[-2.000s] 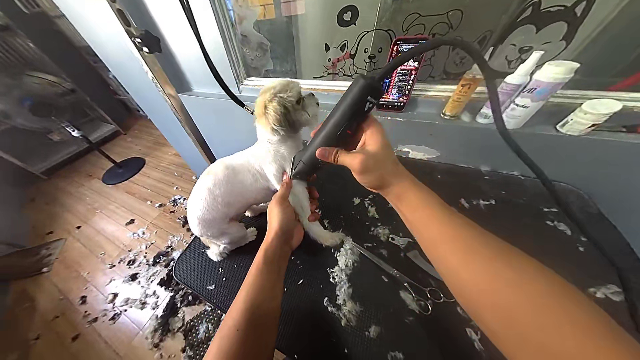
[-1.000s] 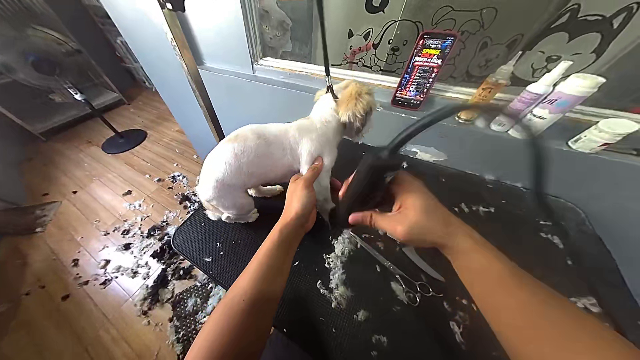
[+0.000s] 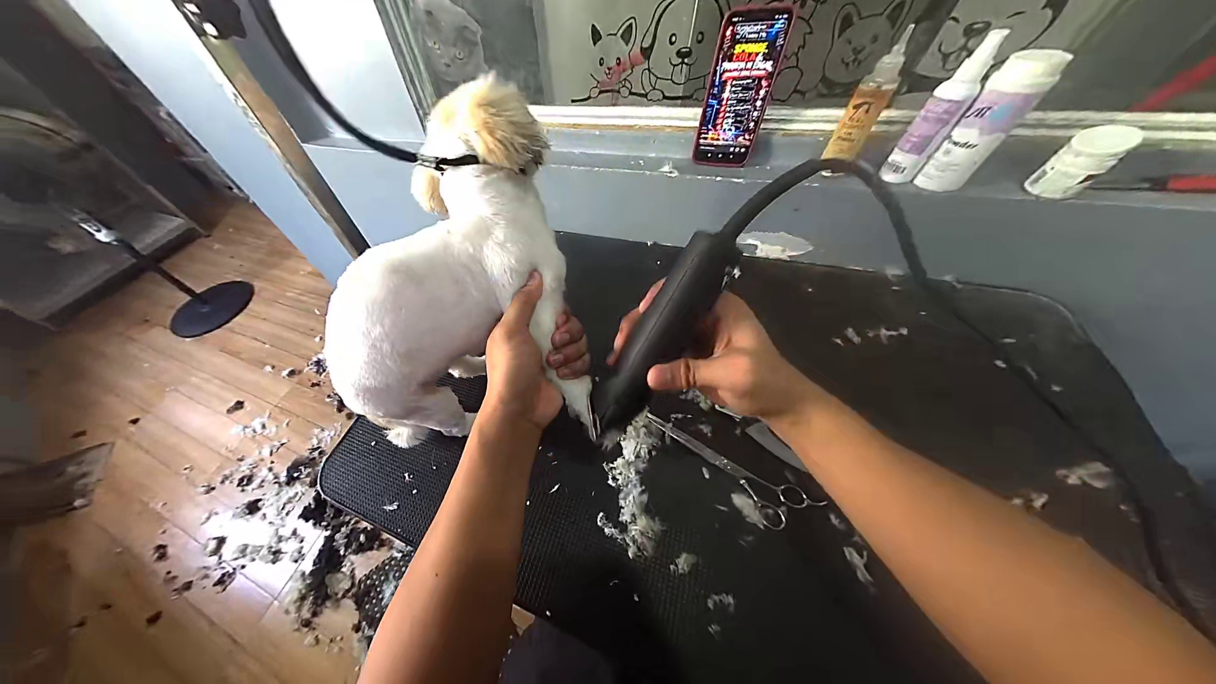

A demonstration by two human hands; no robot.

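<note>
A small dog (image 3: pixel 427 275) with a close-clipped white body and a fluffy cream head is on the black grooming table (image 3: pixel 570 589), its head turned toward the window. A black loop circles its neck. My left hand (image 3: pixel 532 356) is wrapped around the dog's front leg, thumb near the shoulder. In my right hand (image 3: pixel 712 361) is a black corded electric clipper (image 3: pixel 665 328), angled down, its blade end against the lower part of that leg near the paw. Clumps of cut fur (image 3: pixel 632 494) lie below the blade.
Metal scissors (image 3: pixel 727 463) lie right of the fur, beside a partly hidden comb-like tool. The clipper's cord arches over the table's right side. A phone (image 3: pixel 744 85) and several bottles (image 3: pixel 993 119) stand on the ledge behind. At left are a metal post (image 3: pixel 285 142) and fur on the floor.
The dog's head has turned away from the right, where it faced one second ago. The clipper has moved down from high on the dog's front to the lower leg since two seconds ago.
</note>
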